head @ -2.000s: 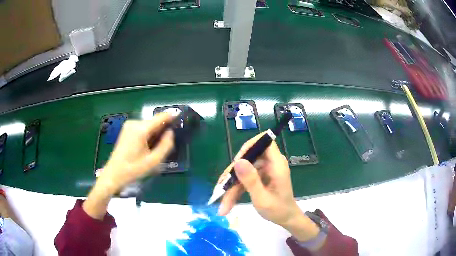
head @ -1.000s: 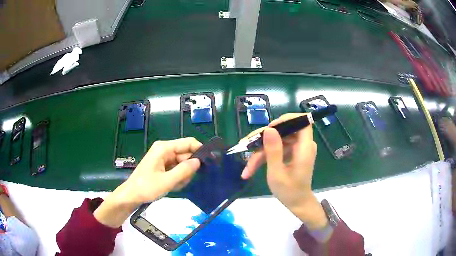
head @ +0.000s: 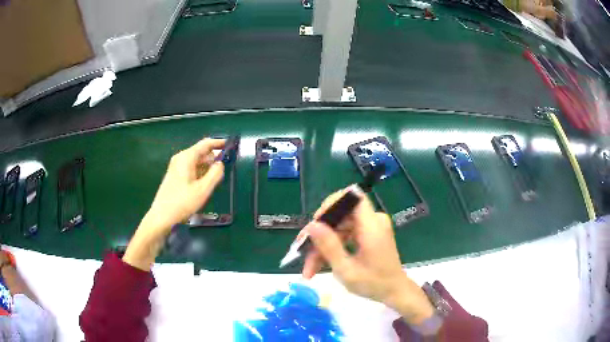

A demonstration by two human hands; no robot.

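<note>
My left hand [head: 184,187] pinches the upper end of a dark phone middle frame [head: 232,190] lying on the green belt. The hand covers its left side, and a little dark blue film shows at the fingertips. My right hand [head: 361,257] holds a black-handled precision tool [head: 338,208] like a pen, its pale tip pointing down-left above the front belt edge. Its dark rear end is blurred. Beside it lies a frame with blue film [head: 279,184]; a tilted one [head: 388,177] is partly behind the tool. A bright blue heap of removed film [head: 291,317] lies on the white surface.
Darker frames [head: 70,195] lie to the left; blue-film frames [head: 463,180] to the right. Behind are a grey metal post [head: 336,60], a white crumpled piece [head: 97,88] and cardboard [head: 40,47]. A yellow strip [head: 572,163] and red tray [head: 568,93] are right. Another person's arm [head: 20,294] is lower left.
The frame held over the film heap a second ago is no longer there. My left hand has moved up-left to a frame on the belt. My right hand and tool have moved down-left.
</note>
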